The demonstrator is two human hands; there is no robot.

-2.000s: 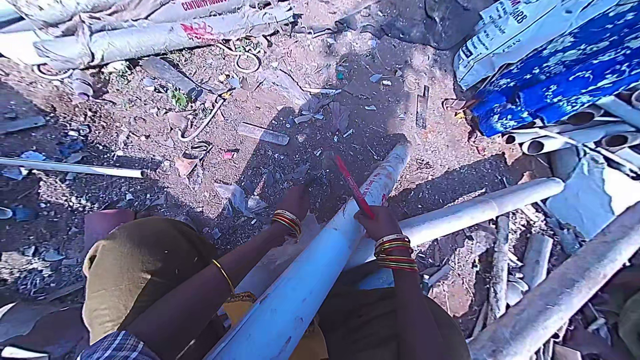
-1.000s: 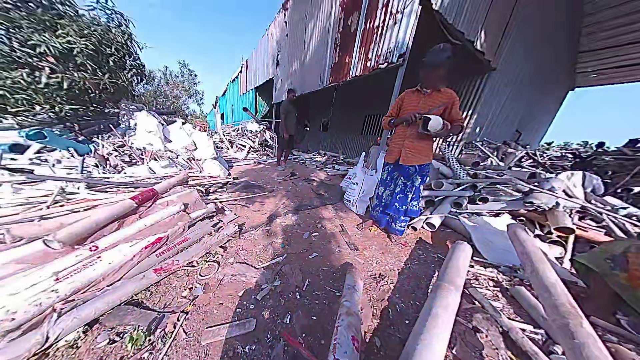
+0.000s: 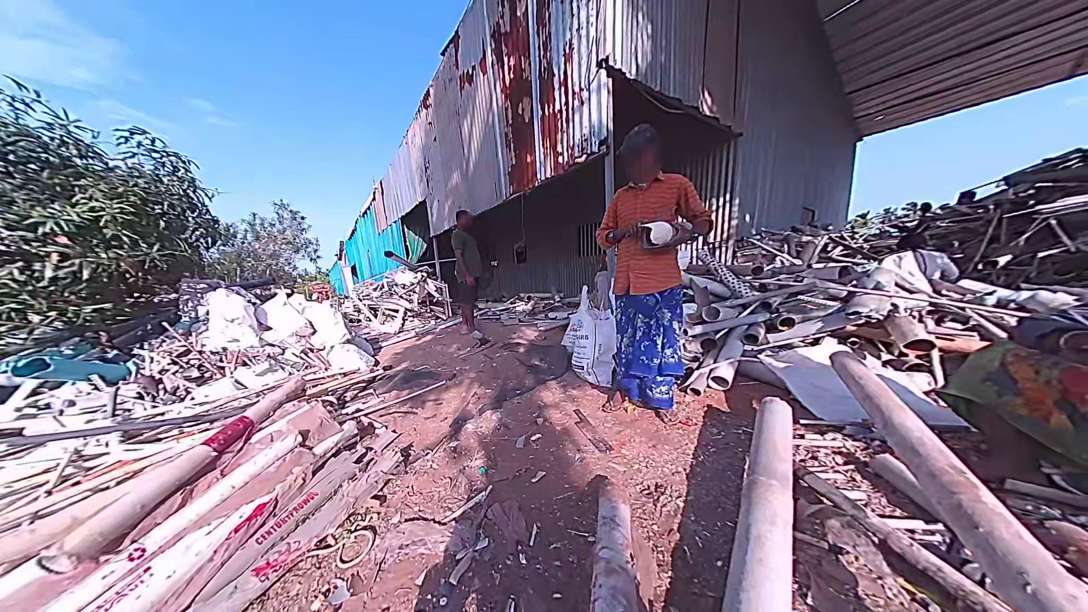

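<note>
Neither my left hand nor my right hand shows in the head view; both are outside the frame. The end of a worn white plastic pipe (image 3: 614, 552) rises from the bottom edge near the middle. A thicker pale pipe (image 3: 762, 501) lies to its right, and a long grey pipe (image 3: 960, 484) slants across the lower right. What my hands hold or touch is hidden.
A person in an orange shirt (image 3: 650, 246) stands ahead, holding a pale object, beside a white sack (image 3: 592, 340). Another person (image 3: 466, 263) stands farther back. Pipe piles (image 3: 195, 459) flank the dirt path (image 3: 476, 425). A corrugated metal shed (image 3: 501, 110) rises behind.
The view has swung up from the ground to the yard. Two seconds ago both hands were at a white pipe, the right holding a red tool; now both are out of sight.
</note>
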